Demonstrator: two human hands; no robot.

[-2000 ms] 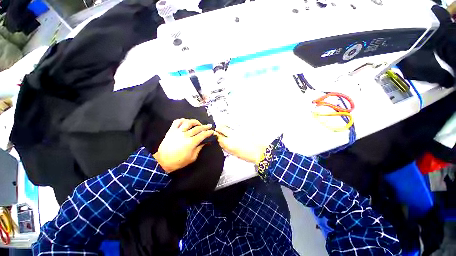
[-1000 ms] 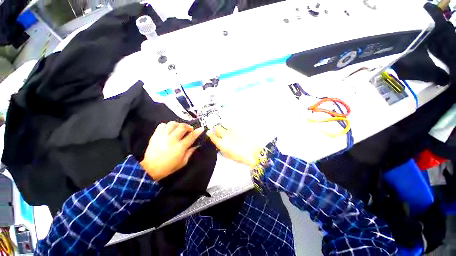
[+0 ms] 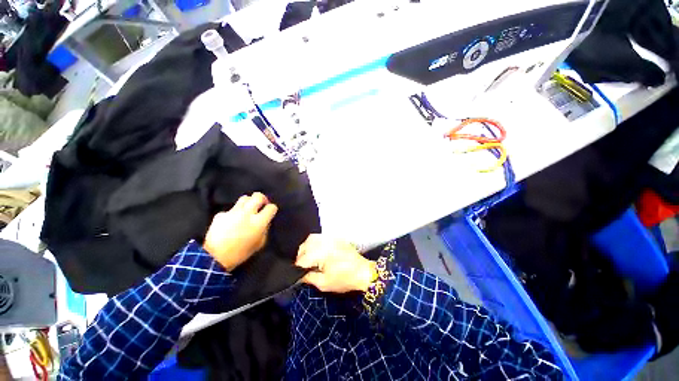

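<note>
A large black garment piece (image 3: 156, 186) lies on the white table, left of the needle and up to it. My left hand (image 3: 240, 229) rests on the cloth with fingers curled, pinching a bit of it. My right hand (image 3: 333, 263) holds the right edge of the cloth near the table's front edge. The needle and presser foot area (image 3: 294, 149) is beyond my hands, at the cloth's upper right corner. Whether the foot is up or down cannot be told.
The white machine head (image 3: 335, 59) spans the back. Scissors (image 3: 480, 141) and a small dark tool (image 3: 424, 109) lie right of the needle. A blue bin (image 3: 514, 286) with black cloth stands below right. A grey box with a fan grille (image 3: 26, 283) is at left.
Both hands have moved away from the needle towards the table's front edge and parted from each other. The right hand has come nearest my body. The view has shifted, showing more of the blue bin.
</note>
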